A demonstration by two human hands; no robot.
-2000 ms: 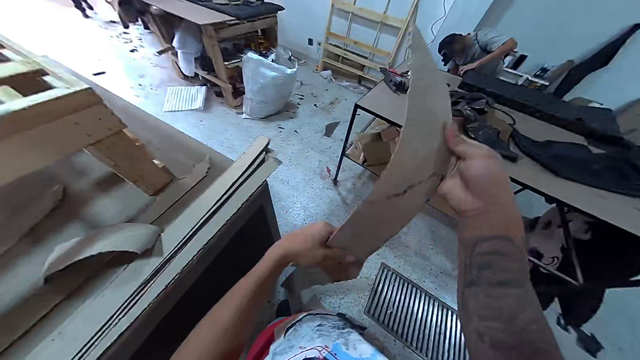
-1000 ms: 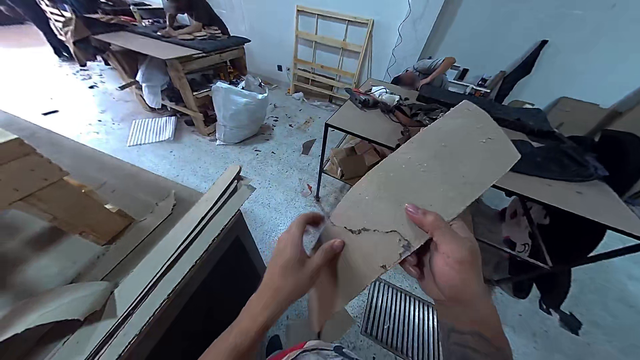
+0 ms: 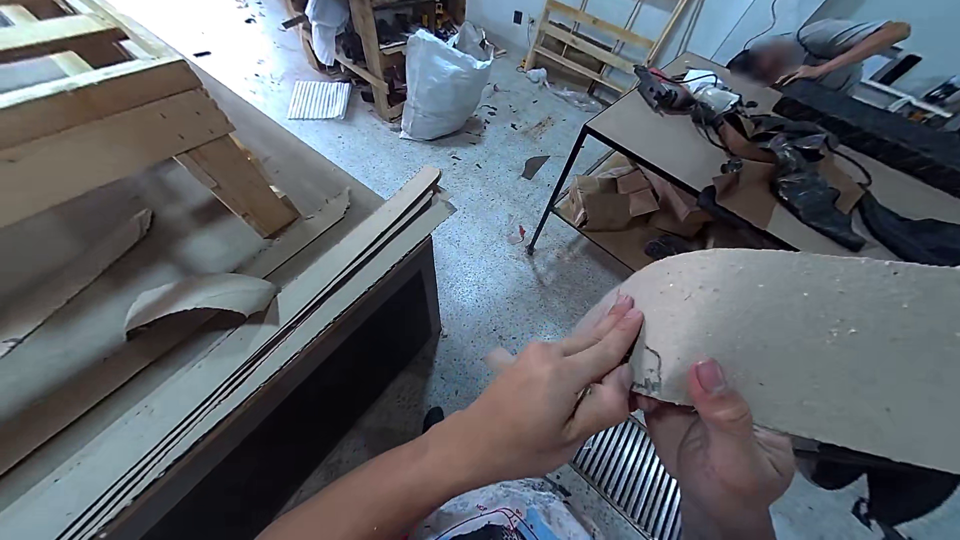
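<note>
A wide sheet of grey-brown cardboard (image 3: 810, 337) with a rounded left end reaches to the right edge of the view. My left hand (image 3: 559, 390) grips that end, with its fingers over the curved edge. Around the lower edge closes my right hand (image 3: 731, 442), its thumb on the face and its other fingers hidden beneath. A dark, jagged line marks the board between both hands. To the left, long cardboard strips (image 3: 300, 330) lie stacked along a table's edge, beside a curled cardboard offcut (image 3: 202, 296).
A wooden frame (image 3: 112, 127) stands on the left table. At the right is a metal-legged table (image 3: 637, 124) with tools and black material, and a person (image 3: 832, 52) leaning over it. A white sack (image 3: 446, 82) and a metal grate (image 3: 630, 472) are on the floor.
The cardboard has turned so that it now extends rightward, with its rounded end at my left hand. My left hand has moved onto that end. The view has swung down and left.
</note>
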